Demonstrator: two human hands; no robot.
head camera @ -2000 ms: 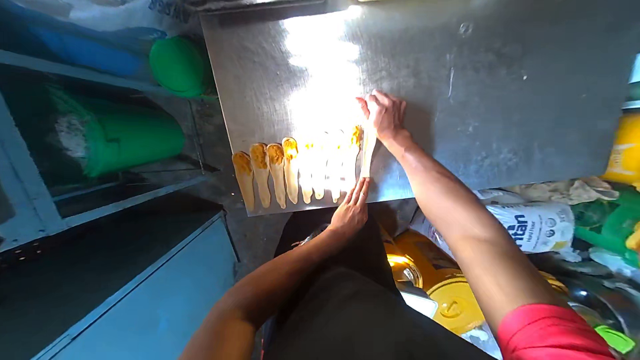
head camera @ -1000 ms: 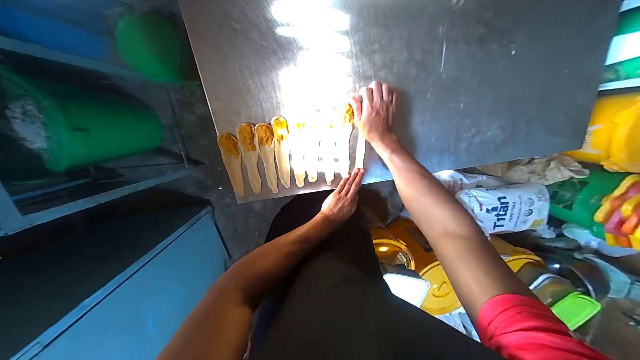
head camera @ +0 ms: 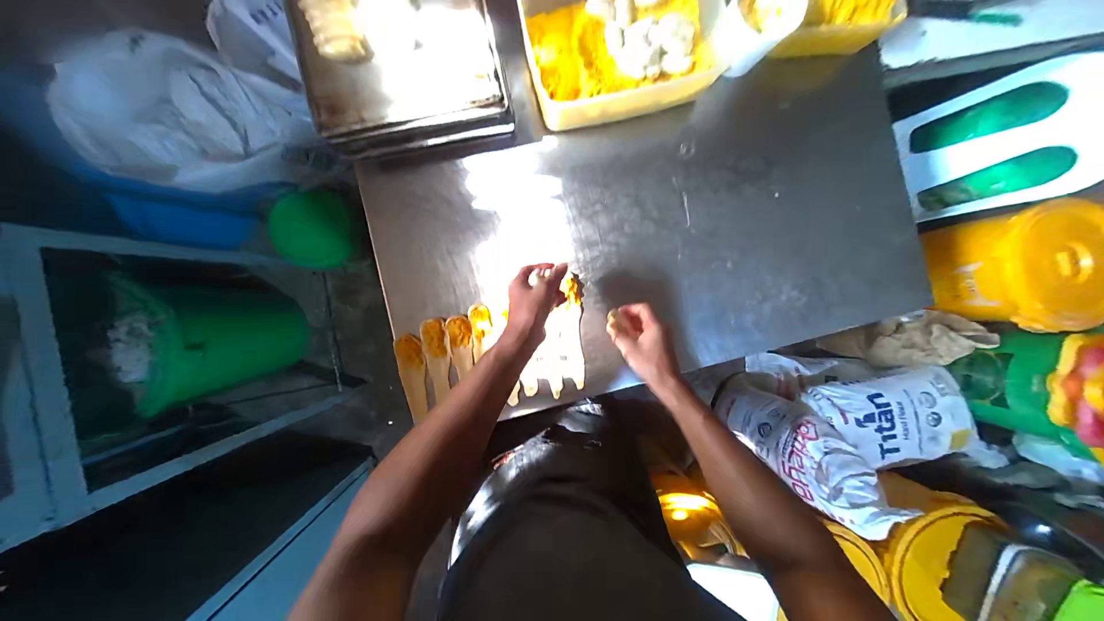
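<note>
Several long, flat dough strips (head camera: 412,375) with orange-yellow filling at their far ends lie side by side on the metal table (head camera: 759,233), along its near edge. Glare washes out some of them. My left hand (head camera: 535,297) is over the far ends of the strips toward the right of the row, with its fingers bent; a pale bit shows at its fingertips, but its grip is unclear. Right of the row, my right hand (head camera: 636,336) is above the bare metal, its fingers curled round a small pale-yellow piece that looks like dough.
Stacked metal trays (head camera: 414,129) and a yellowish tub (head camera: 621,108) with orange filling and pale lumps stand at the far side. Green buckets (head camera: 233,345) are at the left. Flour sacks (head camera: 897,414) and a yellow container (head camera: 1009,263) lie beyond the right and near edges.
My hands have come off the rightmost strip and moved apart. My left hand has moved from the strips' near ends to their far ends; my right hand is now right of the row. The view has widened.
</note>
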